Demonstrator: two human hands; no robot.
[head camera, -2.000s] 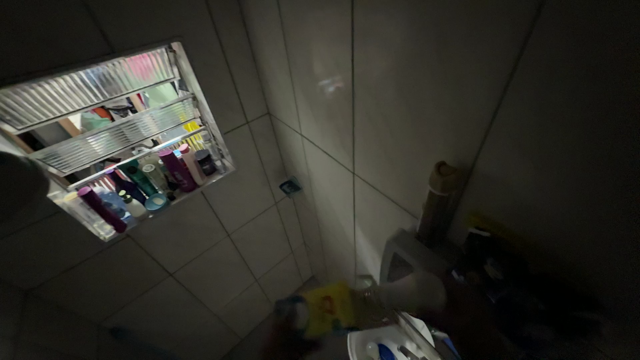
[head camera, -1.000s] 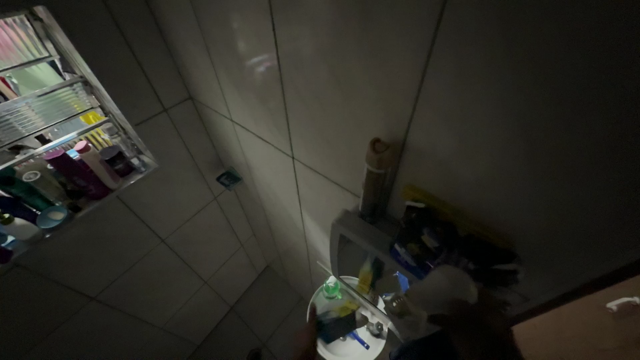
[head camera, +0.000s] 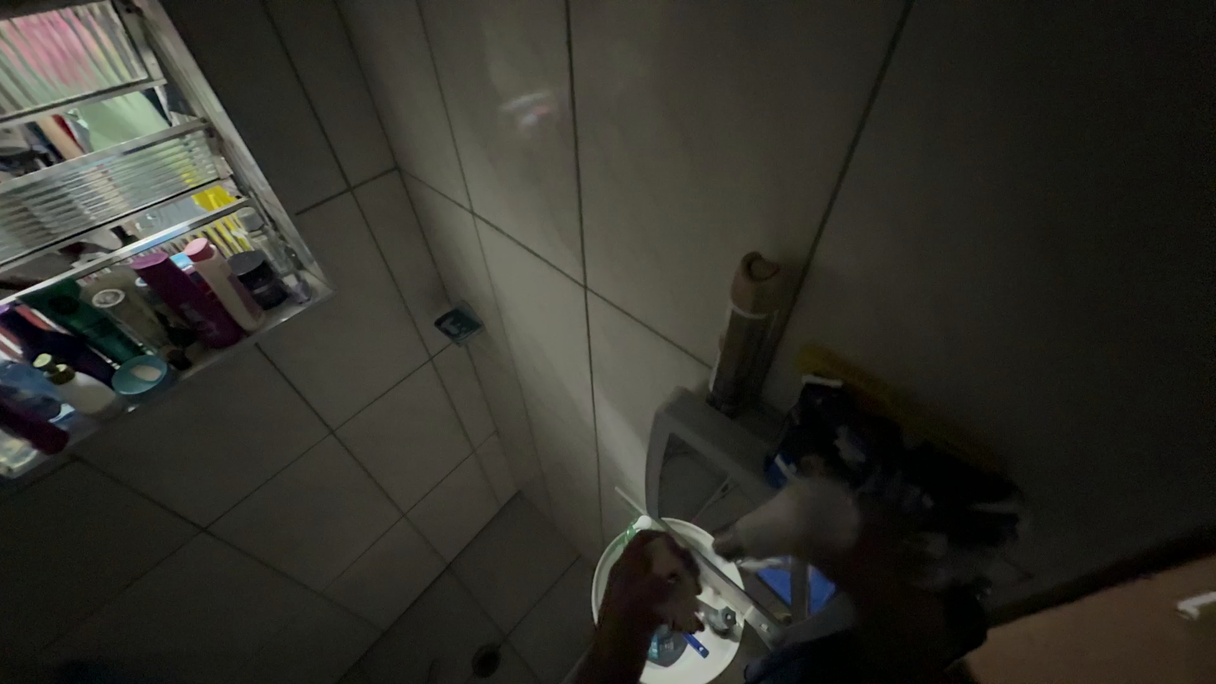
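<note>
My left hand (head camera: 655, 579) is over a round white sink or basin (head camera: 600, 589), its fingers curled; the dark image does not settle whether something is in them. In the basin lie a blue-handled item (head camera: 696, 646), a grey metal piece (head camera: 719, 619) and something green at the back rim. My right hand (head camera: 879, 560), mostly in shadow, is around a pale tapered object (head camera: 803, 518) that points left toward the basin. A grey-framed mirror or cabinet (head camera: 708, 437) leans or stands just behind the hands, with a blue item (head camera: 793, 581) near its lower edge.
A tall capped can (head camera: 746, 332) stands on the grey frame's top, beside dark bundled items (head camera: 855, 437) and a yellow strip. Tiled walls meet at left. Bottles, including a purple one (head camera: 190, 299), line the louvred window's sill (head camera: 275, 328). A drain (head camera: 485, 660) is in the floor.
The yellow item seen near my left hand in the earlier frames no longer shows. My left hand is now over the basin. The view has swung right.
</note>
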